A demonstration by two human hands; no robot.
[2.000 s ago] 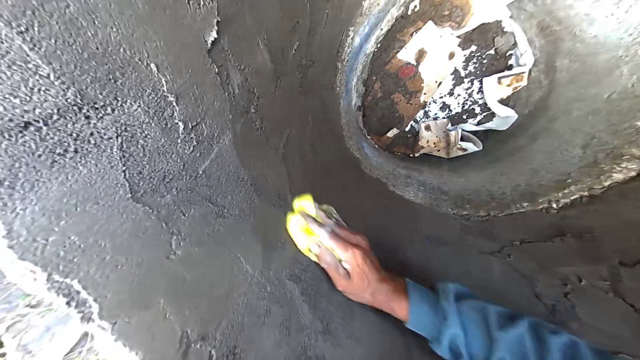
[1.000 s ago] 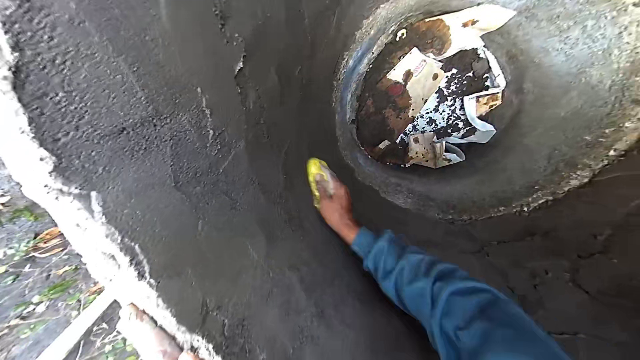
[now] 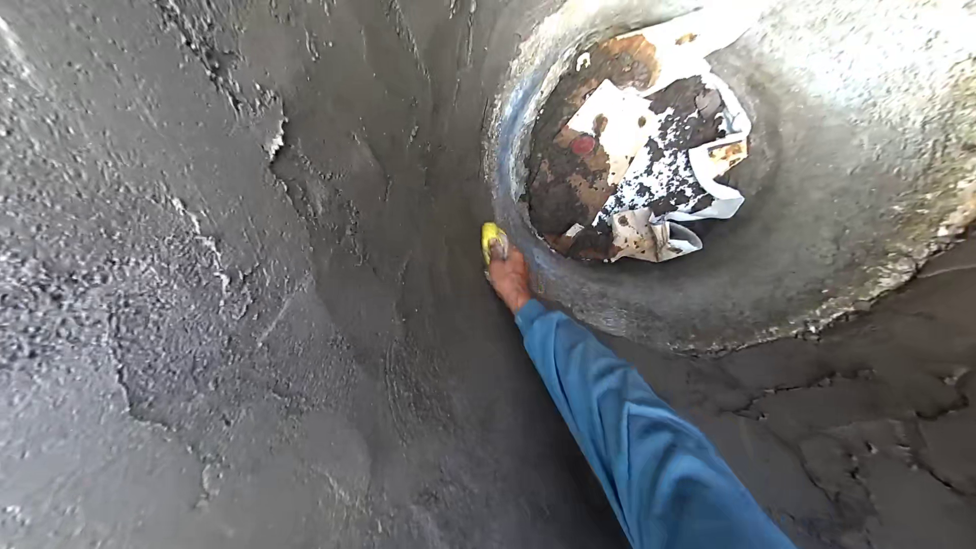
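Note:
My right hand [image 3: 508, 273], in a blue sleeve, is shut on a yellow sponge-like pad [image 3: 493, 242]. The pad is against the wet grey mortar wall [image 3: 427, 290], just left of the rim of a round hollow [image 3: 511, 191]. The mortar is smooth and dark around the hand and coarser toward the left. My left hand is out of the frame. The exact make of the pad cannot be told, as fingers cover part of it.
Torn, stained paper scraps [image 3: 648, 152] and dark dirt lie at the bottom of the round hollow, whose wall [image 3: 808, 259] is of rough grey cement. Cracked dark mortar [image 3: 862, 427] spreads at the lower right, below the hollow's ragged edge.
My right hand has moved with the yellow pad up toward the rim of the hollow. The pale outer edge and the hand beside it, seen lower left a second ago, have left the view.

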